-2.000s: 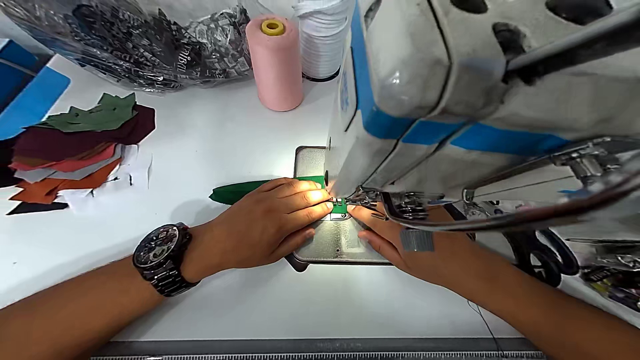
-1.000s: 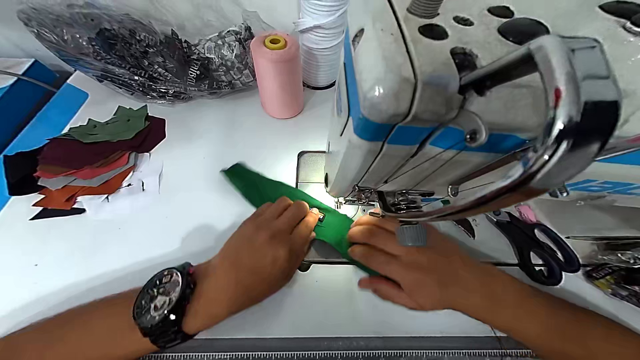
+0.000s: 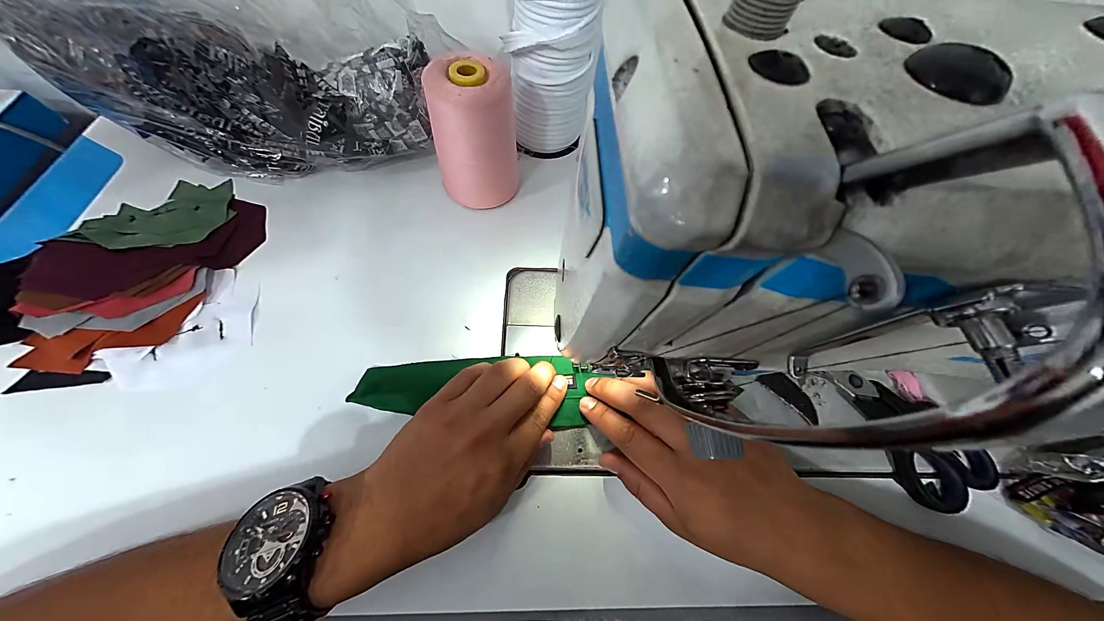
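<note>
A green fabric piece [image 3: 401, 386] lies across the metal plate [image 3: 530, 297] of a sewing machine [image 3: 681, 172], beside its lit needle area. A small label [image 3: 570, 381] shows on the fabric between my hands. The fingertips of my left hand [image 3: 466, 448] press the cloth just left of the label, thumb beside it. My right hand [image 3: 681, 457] rests its fingertips on the fabric's right part, partly under the machine's metal guard [image 3: 862, 431]. Whether either hand pinches the cloth or only presses it cannot be told.
Stacked fabric scraps [image 3: 129, 259] lie at the left. Behind stand a pink thread cone [image 3: 474, 138], a roll of white tape [image 3: 554, 78] and a plastic bag of labels [image 3: 259, 103]. Black-handled scissors [image 3: 927, 483] lie right of my right hand, near a colourful packet [image 3: 1061, 500].
One second ago the green fabric lay slanted in front of the needle area; now it lies nearly level beside it. Both hands have moved with it, and the label now shows between them.
</note>
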